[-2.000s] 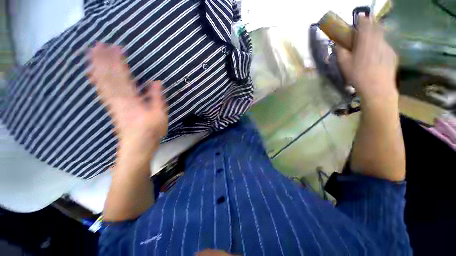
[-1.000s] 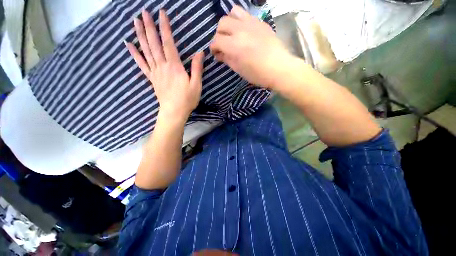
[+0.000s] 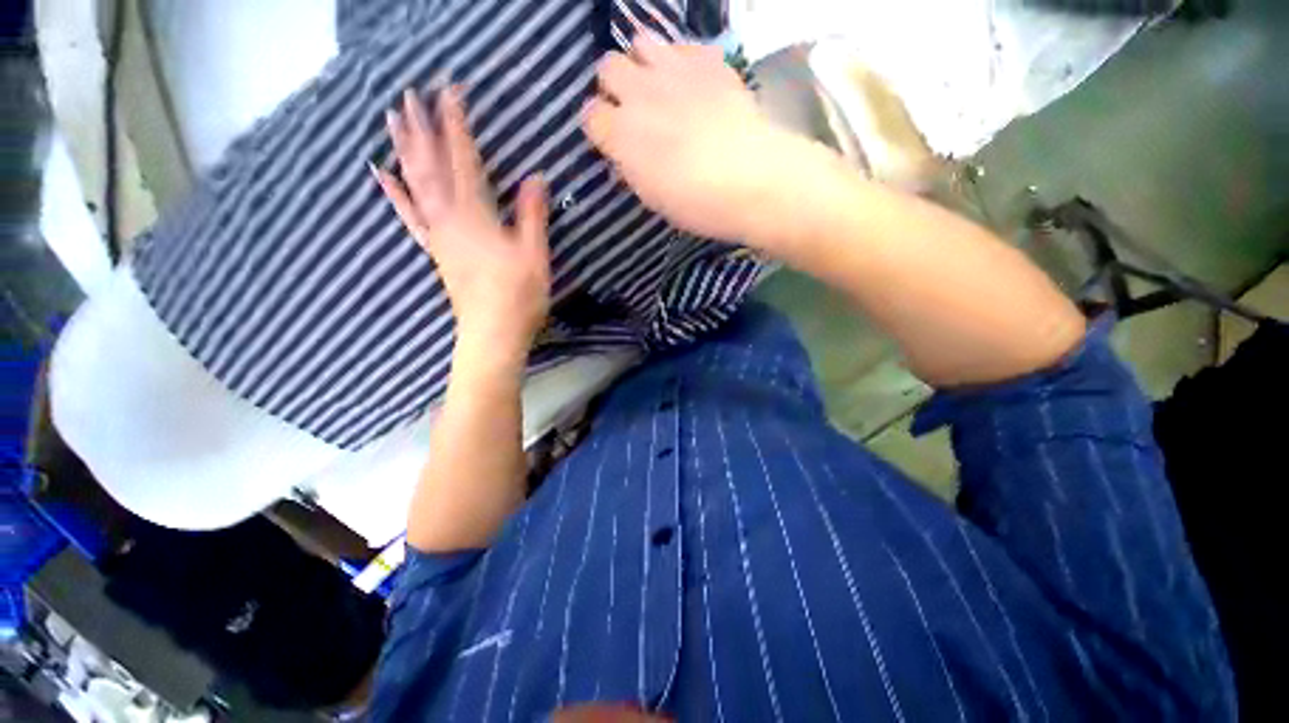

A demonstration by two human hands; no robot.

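Note:
A dark striped shirt (image 3: 311, 269) with white stripes lies over the white padded pressing board (image 3: 184, 438). Its far part runs out of the top edge, and it is bunched near my body. My left hand (image 3: 474, 240) lies palm down on the cloth with its fingers spread, slightly blurred. My right hand (image 3: 679, 127) is at the shirt's upper right, near the collar, with its fingers curled down onto the cloth. Whether the fingers pinch the cloth is hidden by the hand. A small button shows between my hands.
A pale cloth or cover (image 3: 975, 71) lies at the upper right. A dark metal stand (image 3: 1110, 261) is on the green floor at the right. A dark garment (image 3: 255, 607) hangs below the board at the lower left, near blue items (image 3: 50, 530).
The iron has left the view since the oldest frame, and my right hand has moved from it to the shirt. My left hand has come down onto the cloth. The view has shifted slightly.

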